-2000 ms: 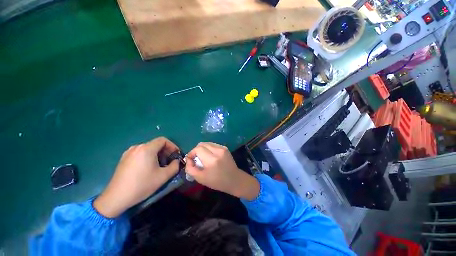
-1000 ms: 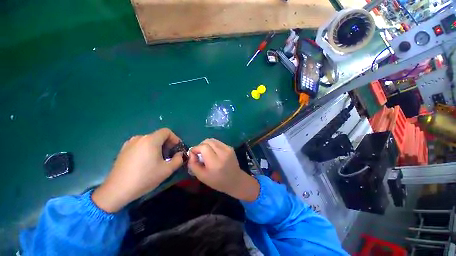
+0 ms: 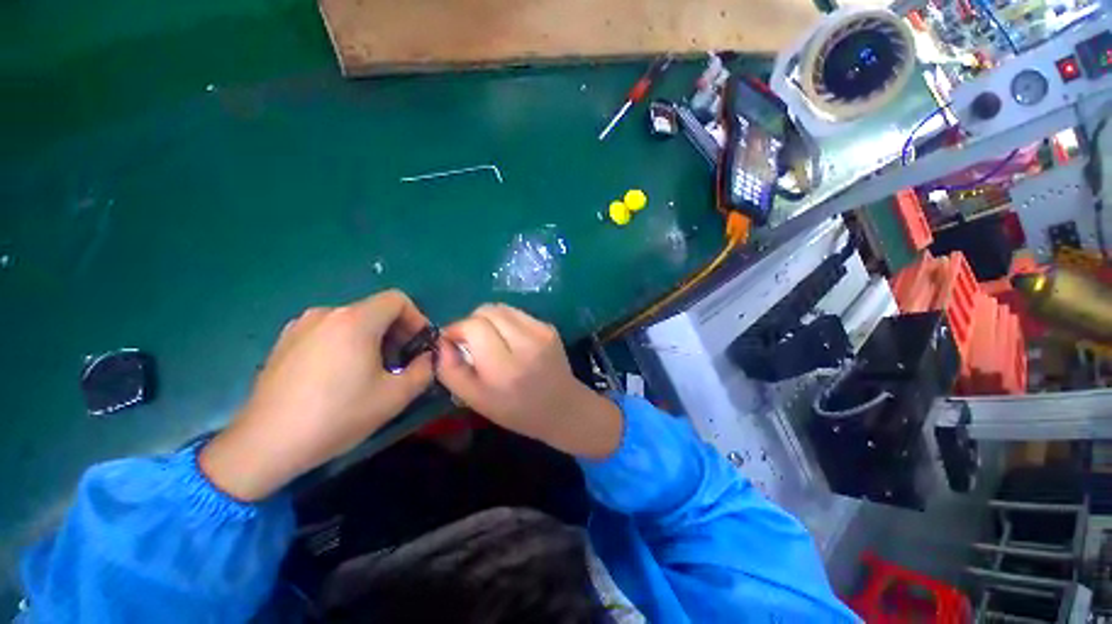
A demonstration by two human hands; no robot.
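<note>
A small black device body (image 3: 412, 349) is held between the fingertips above the near edge of the green bench. My left hand (image 3: 329, 372) grips it from the left, thumb and fingers around it. My right hand (image 3: 512, 372) meets it from the right with its fingertips pinched at the device's right side. A little white material (image 3: 463, 352) shows between the right fingers; what it is cannot be told. The fingers hide most of the device.
A black rounded cover (image 3: 118, 380) lies left. Beyond the hands are a clear plastic bag (image 3: 529, 260), hex key (image 3: 454, 174), yellow knobs (image 3: 627, 207), screwdriver (image 3: 634, 96), keypad unit (image 3: 752, 149), fan (image 3: 861, 63) and wooden board (image 3: 561, 32). A black press fixture (image 3: 880, 414) stands right.
Both hands stay together on the device and sit slightly higher and further left in the picture. Less white material shows at the right fingers. The view has shifted a little.
</note>
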